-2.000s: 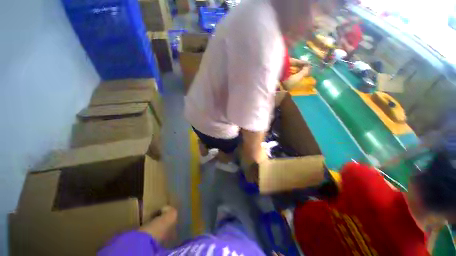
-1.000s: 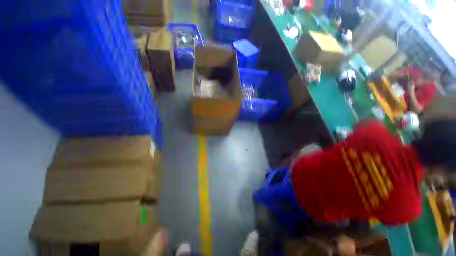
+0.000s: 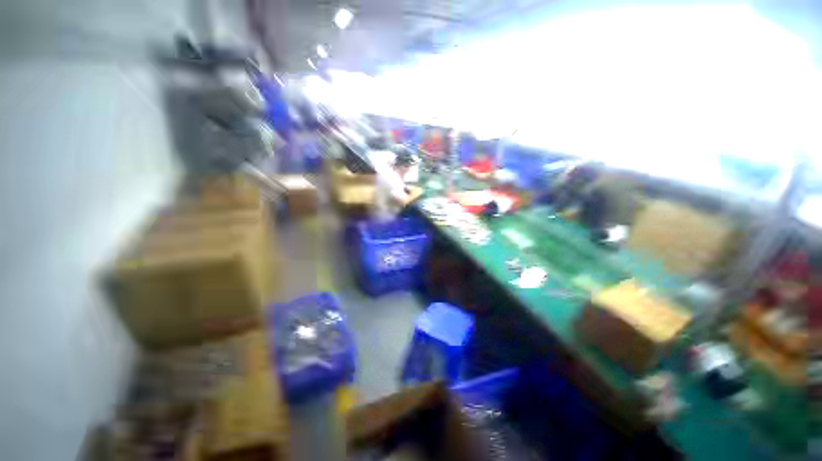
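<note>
Neither my left hand nor my right hand shows in the blurred head view. Nearest in front of me at the bottom centre is an open brown carton, cut off by the lower edge; its contents are too blurred to tell. A blue crate with shiny, unclear contents stands on the floor beyond it to the left. Another blue crate stands farther ahead beside the bench. A blue stool stands right of centre.
Stacked brown cartons line the left wall. The long green bench runs along the right, bearing a carton and white and dark parts. A grey floor aisle lies between. People's red clothing shows blurred at the far right.
The view has swung up and moved forward along the aisle. The person in red from the lower right and the fingers at the bottom edge are out of view.
</note>
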